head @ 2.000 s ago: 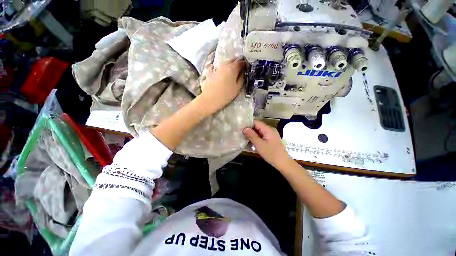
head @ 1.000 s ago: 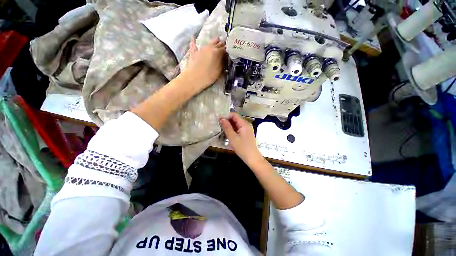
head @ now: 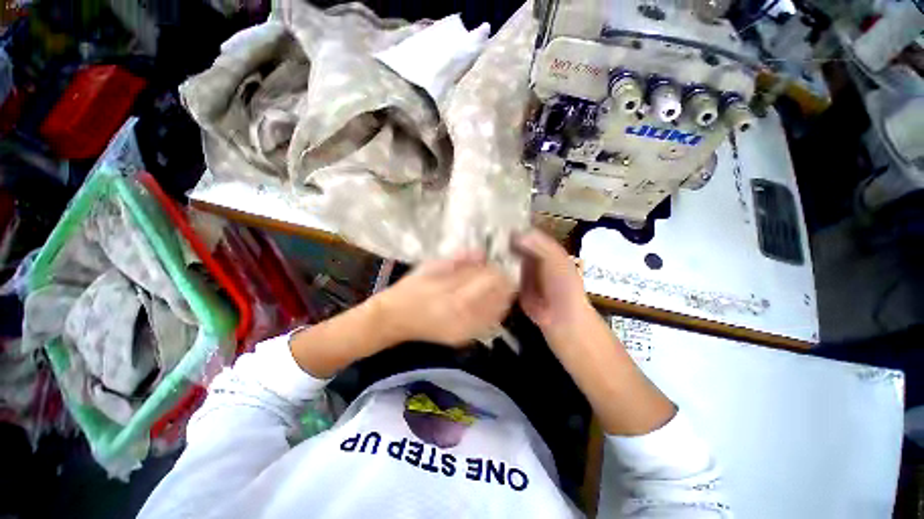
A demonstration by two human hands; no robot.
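Note:
A beige-grey printed garment piece [head: 486, 152] lies bunched on the table left of the overlock machine [head: 628, 142], its right edge beside the needle area. A plain white patch [head: 436, 53] shows on its upper part. My left hand [head: 456, 297] grips the cloth's near end at the table's front edge. My right hand [head: 548, 280] is close beside it, its fingertips at the same cloth end. Both hands are slightly blurred, and the right fingertips' exact hold is partly hidden.
A green basket [head: 208, 304] with printed cloth stands lower left, over a red basket [head: 245, 314]. Another red container [head: 91, 109] is farther back. A white side table [head: 760, 426] is at the right. White thread cones [head: 905, 112] stand far right.
My left hand has moved from beside the needle area down to the cloth's near end, beside my right hand. The near cloth is now gathered between the hands. The camera view has shifted.

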